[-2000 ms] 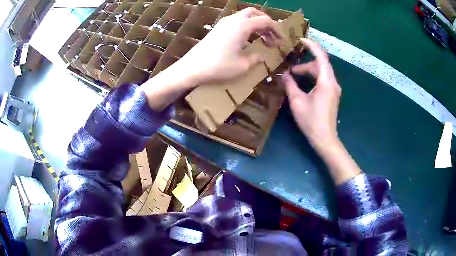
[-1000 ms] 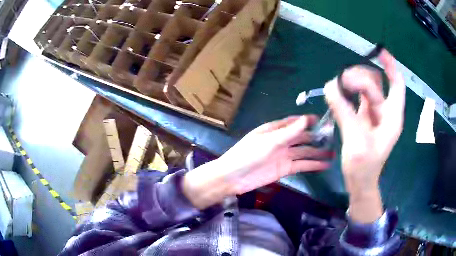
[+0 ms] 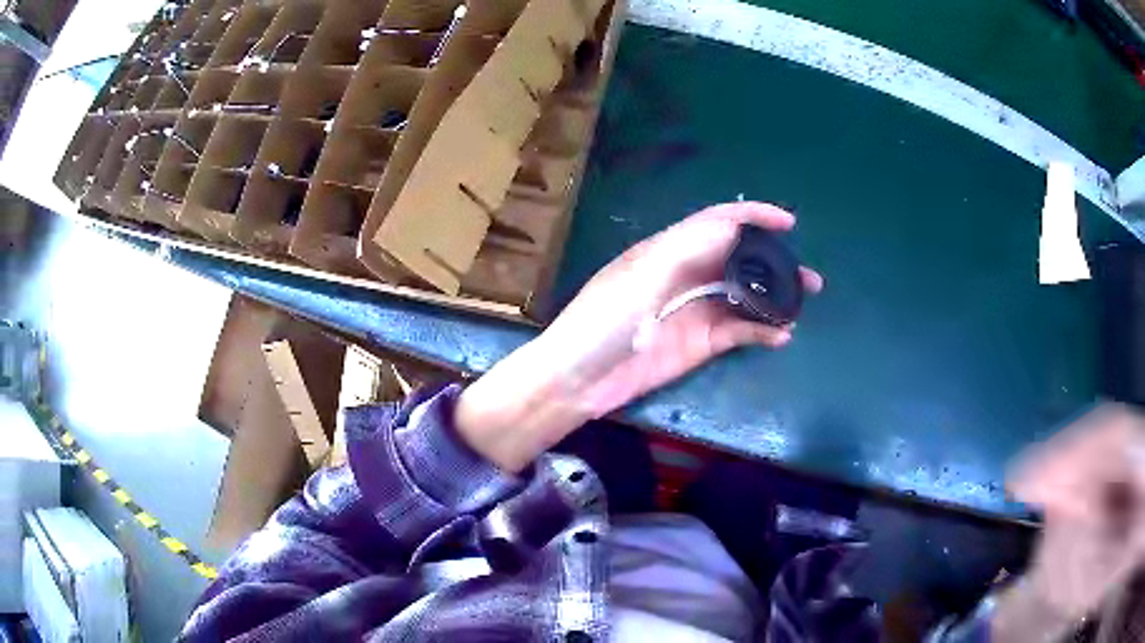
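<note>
My left hand (image 3: pixel 684 295) holds a round black speaker driver (image 3: pixel 762 276) over the green bench. The thumb and fingers are around its edge. A pale lead wire (image 3: pixel 693 298) runs from the speaker back over the palm. My right hand (image 3: pixel 1090 471) is at the far lower right, blurred and partly cut off by the picture's edge. Whether it holds anything cannot be told.
A partitioned carton (image 3: pixel 534 305) with pale wires in its cells stands at upper left, a slotted cardboard divider (image 3: pixel 467 163) leaning on its near side. A white paper scrap (image 3: pixel 1061 226) lies at right. Cardboard pieces (image 3: pixel 296 399) are below the bench edge.
The left hand has let go of the cardboard divider and now holds the speaker. The right hand has moved away to the lower right. The view has shifted, with the carton further up and left.
</note>
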